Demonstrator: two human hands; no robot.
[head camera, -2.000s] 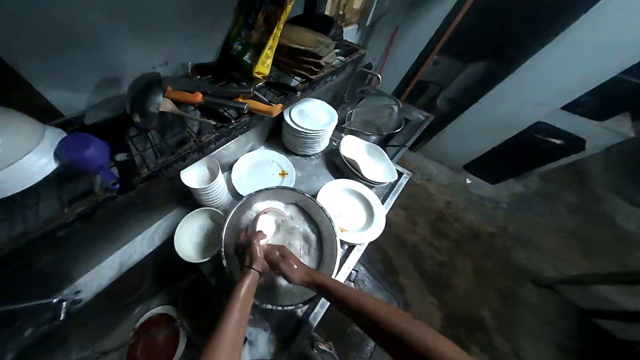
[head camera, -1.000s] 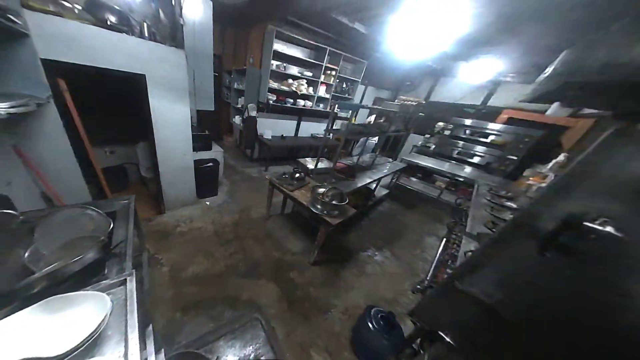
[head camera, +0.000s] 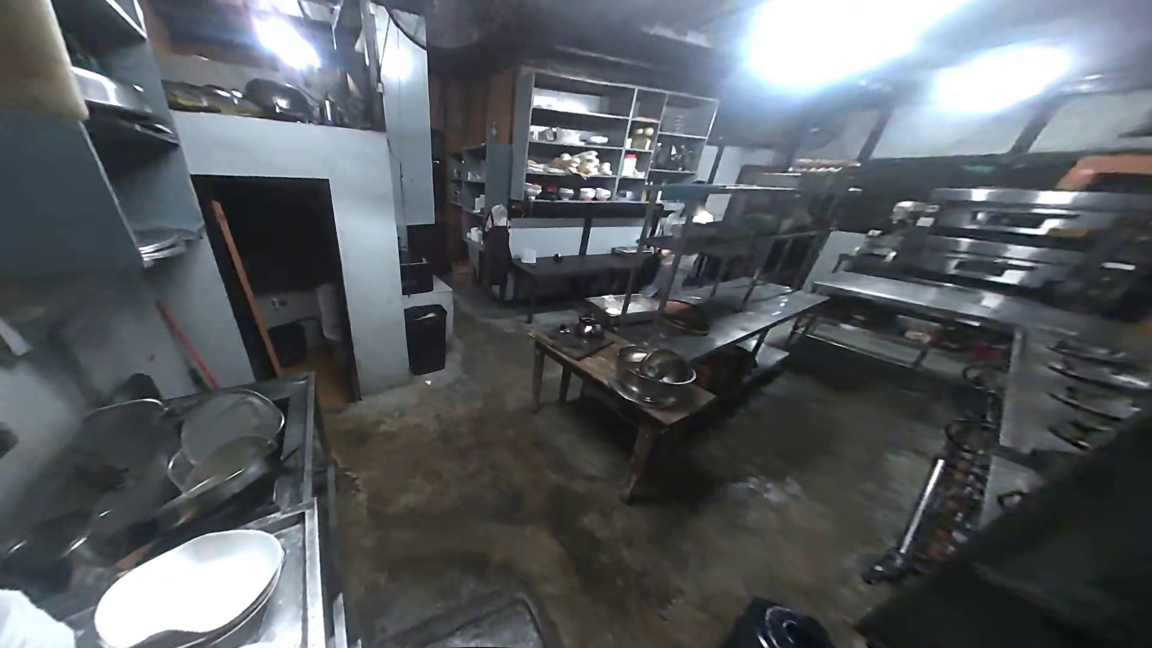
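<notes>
Neither my left hand nor my right hand shows in the head view now. Stacked white oval dishes (head camera: 191, 585) lie on the metal counter (head camera: 310, 558) at the lower left. Behind them, large sieves or strainers (head camera: 229, 427) and metal pans rest on the counter. The big metal basin is out of view, so what the hands hold or touch is hidden.
A wooden table (head camera: 585, 360) with metal bowls (head camera: 661, 367) stands mid-room, beside a long steel table (head camera: 751, 310). A black bin (head camera: 426, 339) stands by the doorway wall. Burners (head camera: 963, 468) line the right. A dark lidded container (head camera: 776, 625) is at the bottom.
The view has swung from the basin up to the room. Two seconds ago both hands were in the metal basin among white plates and bowls; they are out of view now.
</notes>
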